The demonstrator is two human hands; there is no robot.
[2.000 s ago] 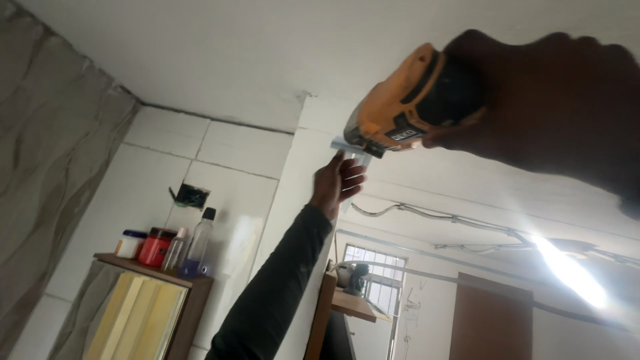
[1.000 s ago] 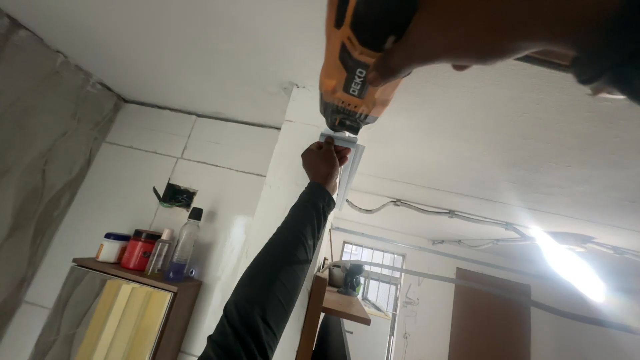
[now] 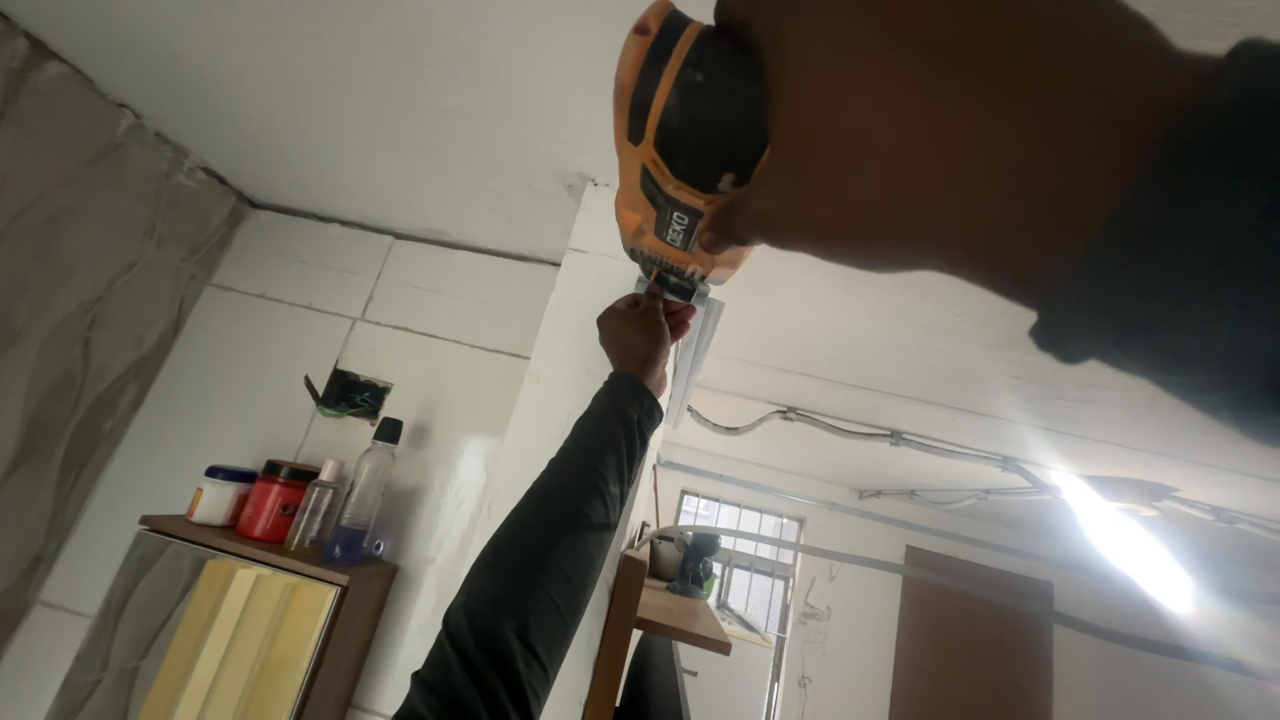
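My right hand [image 3: 850, 140] grips an orange and black DEKO power tool [image 3: 680, 150] with its nose pointing down, at the upper middle. That nose meets a grey metal profile [image 3: 697, 350] at the end of the white tiled wall [image 3: 560, 340], just under the ceiling. With raised arm, my left hand [image 3: 640, 335] pinches at the top of the profile, its fingertips right beneath the tool's nose. What exactly lies between those fingertips is too small to tell. The tool's handle is mostly hidden by my right hand.
A mirrored wooden cabinet [image 3: 370, 610] at lower left carries a red jar [image 3: 276, 498], a white jar [image 3: 222, 495] and bottles [image 3: 362, 490]. An open electrical box [image 3: 355, 393] shows wires. Cables [image 3: 890, 438] run along the ceiling near a lit tube lamp [image 3: 1125, 540]. A wooden shelf [image 3: 685, 615] sits below.
Two seconds ago the power tool was tilted and lay right of the profile's top; it has since swung more upright over it. My left hand stays at the profile's top.
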